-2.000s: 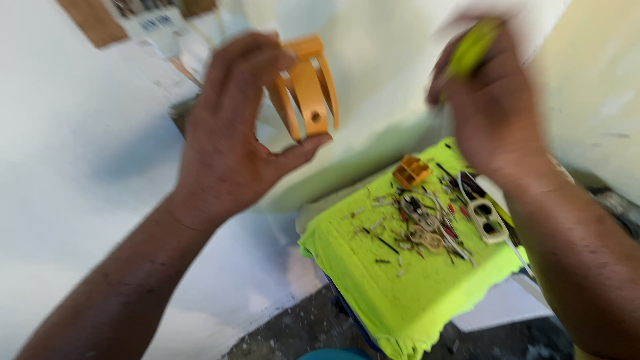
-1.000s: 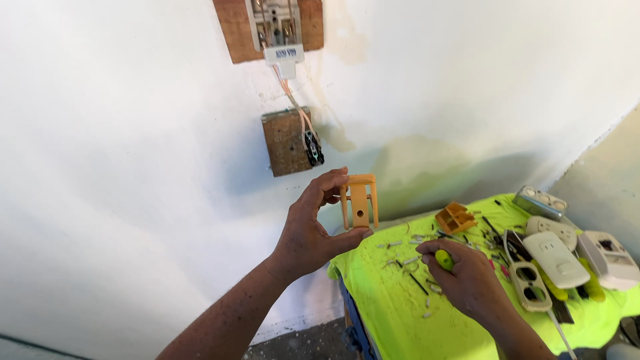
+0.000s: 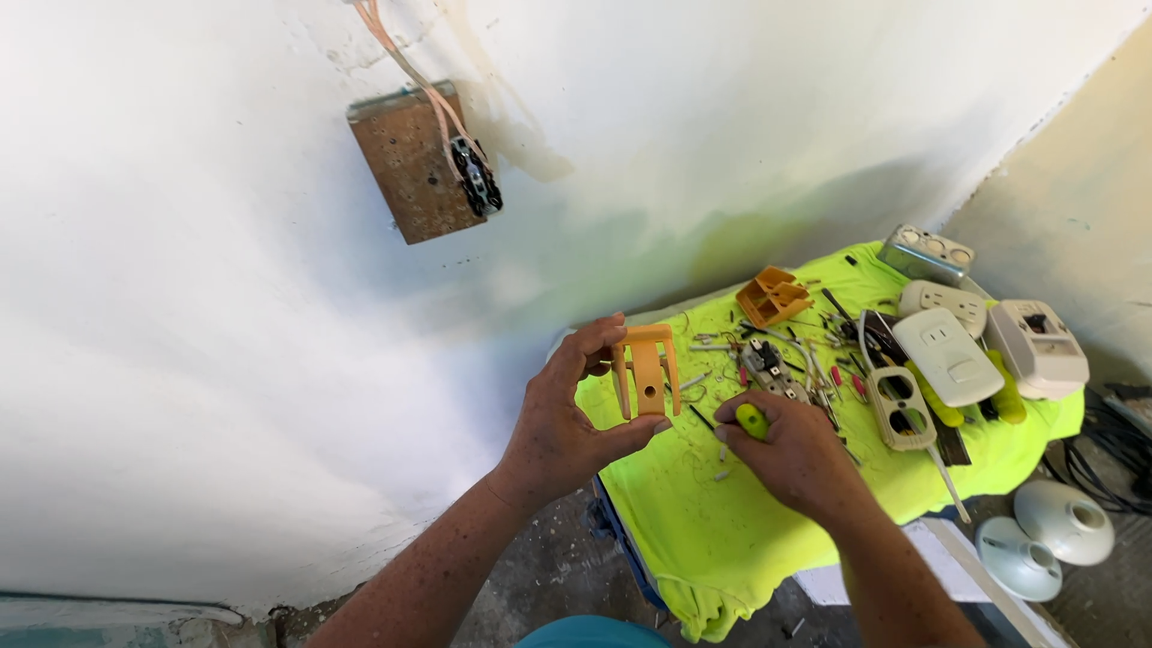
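My left hand [image 3: 567,409] holds an orange plastic bracket-like part [image 3: 646,373] upright between thumb and fingers, with a round hole in its face. To its right, my right hand [image 3: 783,445] grips a screwdriver by its yellow-green handle [image 3: 751,421], over the cloth; its dark shaft seems to point up and left. Up on the wall, an electrical receptacle [image 3: 475,175] hangs from pinkish wires [image 3: 387,40] against a wooden block [image 3: 418,171]. A second orange plastic piece [image 3: 772,297] lies on the yellow-green cloth [image 3: 693,531], behind a loose grey receptacle [image 3: 774,371].
On the cloth's right side lie a beige two-opening cover [image 3: 903,409], a white outlet plate [image 3: 948,357], a beige housing [image 3: 1038,349], a metal box [image 3: 927,255] and wire scraps. White lamp holders [image 3: 1062,522] and black cables [image 3: 1102,459] are at the lower right.
The view has shifted down toward the cloth. My right hand, raised and blurred two seconds ago, is now low over the cloth. My left hand still holds the orange part.
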